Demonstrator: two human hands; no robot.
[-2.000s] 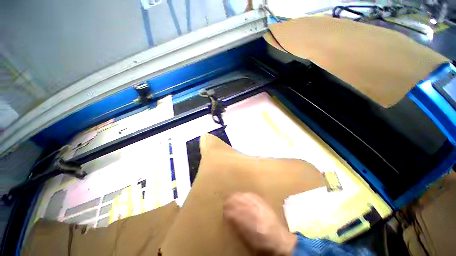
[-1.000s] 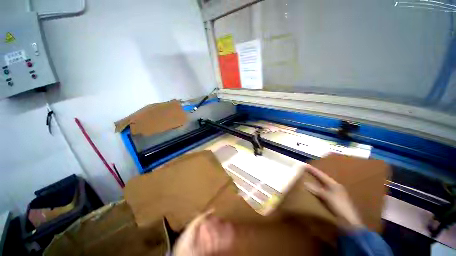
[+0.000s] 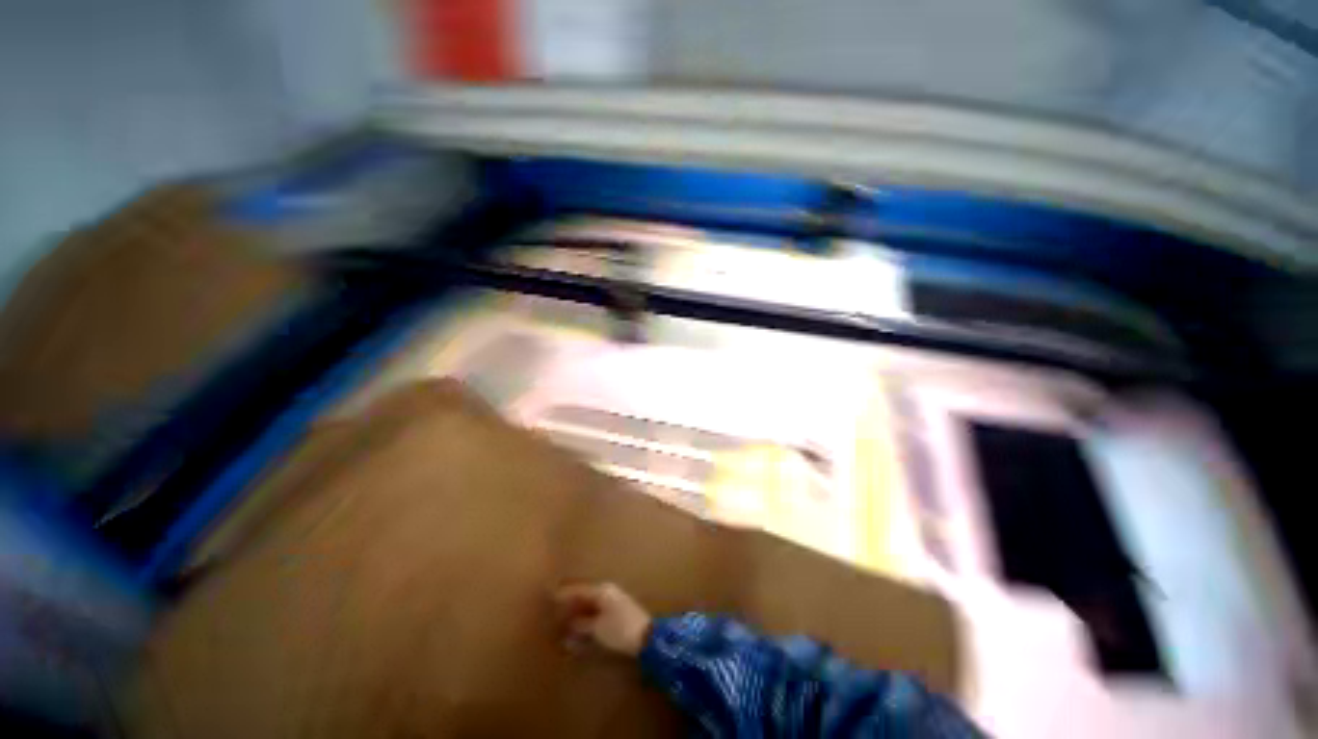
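Large brown sheets lie over the front left part of the machine bed, blurred, with a notched far edge. My right hand, in a blue sleeve, is on the brown sheet near the bottom middle. Its fingers look curled, but blur hides whether they pinch the sheet. My left hand is not in view.
A pink-white board covers the bed, with yellow strips and a black opening at the right. A black gantry beam crosses behind. Another brown sheet drapes over the machine's left shoulder. The pale lid frame runs along the back.
The view has swung back towards the bed. My left hand has left the picture. The raised brown sheets now lie lower across the front left, and my right hand is lower and further left in view.
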